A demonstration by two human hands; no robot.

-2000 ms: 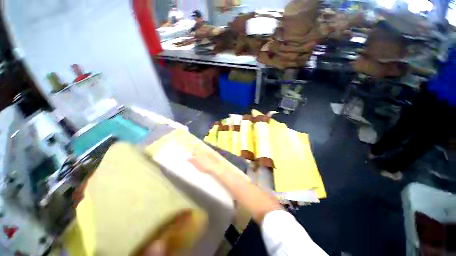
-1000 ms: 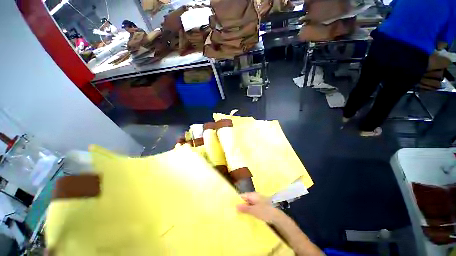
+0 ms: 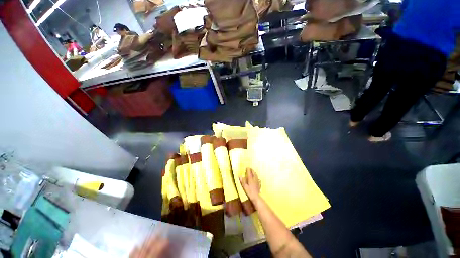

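Several folded yellow panels with brown bands point(image 3: 211, 169) lie overlapping in a row in front of me. A flat yellow panel point(image 3: 285, 176) lies at their right end, over pale sheets. My right hand point(image 3: 250, 184) rests on the yellow material where the last fold meets the flat part, fingers apart. I cannot tell whether it grips any of it. My left hand point(image 3: 151, 248) is blurred at the bottom edge, over the pale machine table point(image 3: 174, 237), and is partly cut off. Nothing shows in it.
A teal-green bed section point(image 3: 43, 221) and white sheets point(image 3: 83, 248) are at lower left. A white rounded machine part point(image 3: 108, 190) stands behind the table. Blue bin point(image 3: 196, 95) and red bin point(image 3: 138, 101) sit under a far table. A person in blue point(image 3: 403, 75) stands at upper right.
The large yellow panel held in front of me now lies with the banded panels at right. My right hand has moved onto them. My left hand has come into view over the uncovered table.
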